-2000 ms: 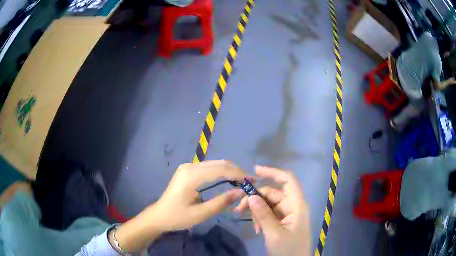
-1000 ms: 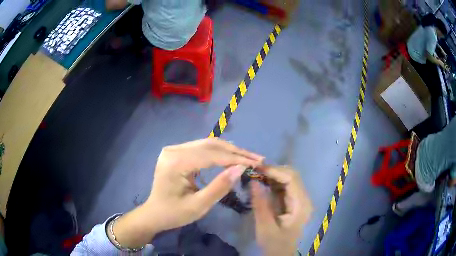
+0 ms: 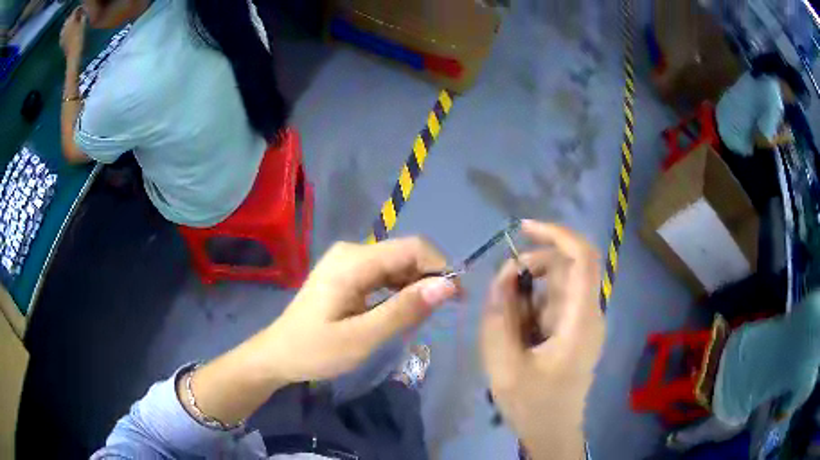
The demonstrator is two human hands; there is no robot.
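Observation:
A small dark board-like piece (image 3: pixel 488 249) with a thin wire or lead is stretched between my hands above the floor. My left hand (image 3: pixel 360 305) pinches its lower left end between thumb and fingers. My right hand (image 3: pixel 548 332) has its index fingertip at the upper right end. A dark cord (image 3: pixel 525 287) hangs from a thin pale wire inside the curled right fingers. Blur hides the exact shape of the piece and where the cord ends.
A person in a pale green shirt (image 3: pixel 171 117) sits on a red stool (image 3: pixel 256 256) at a green bench (image 3: pixel 58 207) with rows of small white pieces. Cardboard boxes (image 3: pixel 706 211) stand on the right. Yellow-black tape (image 3: pixel 415 166) crosses the floor.
The view has swung toward the seated person and bench. My hands have moved apart, the right one up and to the right, and the small piece now shows between them.

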